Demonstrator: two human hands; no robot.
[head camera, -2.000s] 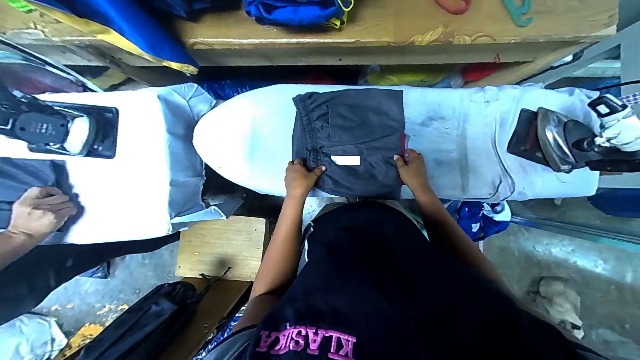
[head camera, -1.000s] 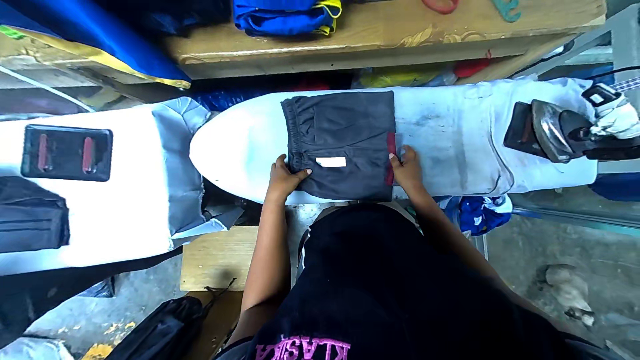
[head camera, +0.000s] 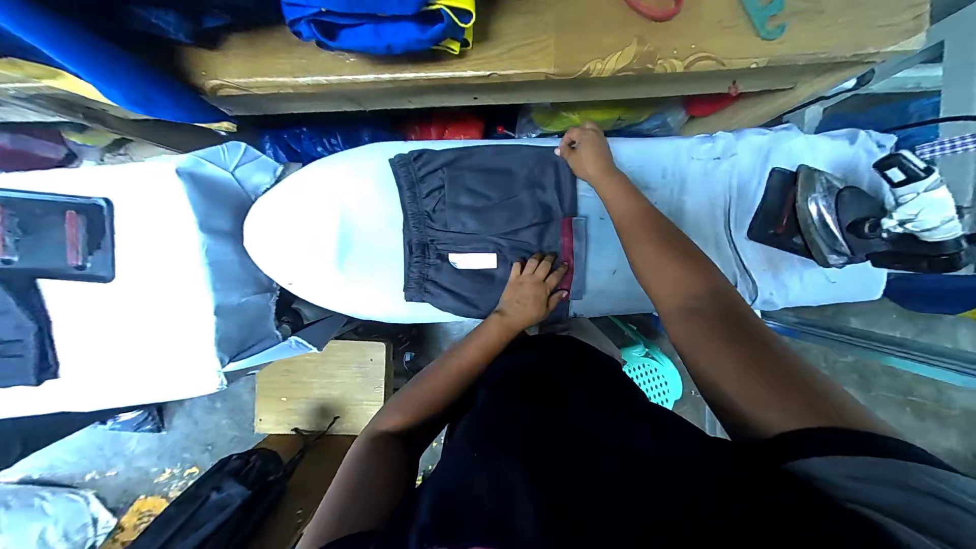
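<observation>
Dark grey shorts (head camera: 496, 206) with an elastic waistband lie flat across the white-covered ironing board (head camera: 328, 229), waistband to the left. A white label shows on them, and a dark red strip runs along part of the right edge. My left hand (head camera: 534, 290) rests on the lower right corner of the cloth, fingers spread. My right hand (head camera: 585, 152) pinches the upper right corner at the board's far edge. At the board's right end, a clothes iron (head camera: 827, 217) with a white-wrapped handle rests on a dark iron rest (head camera: 778, 212).
A second white-covered board (head camera: 137, 305) at left bears a black iron rest (head camera: 95, 236) and dark folded cloth (head camera: 27, 335). A wooden table (head camera: 518, 46) beyond holds blue cloth (head camera: 381, 23). A wooden stool (head camera: 320, 389) and a green perforated plastic item (head camera: 652, 377) are below.
My right hand has moved from the near edge of the shorts to their far right corner. My left hand has shifted right from near the waistband. The co-worker's hand and iron at left left view earlier.
</observation>
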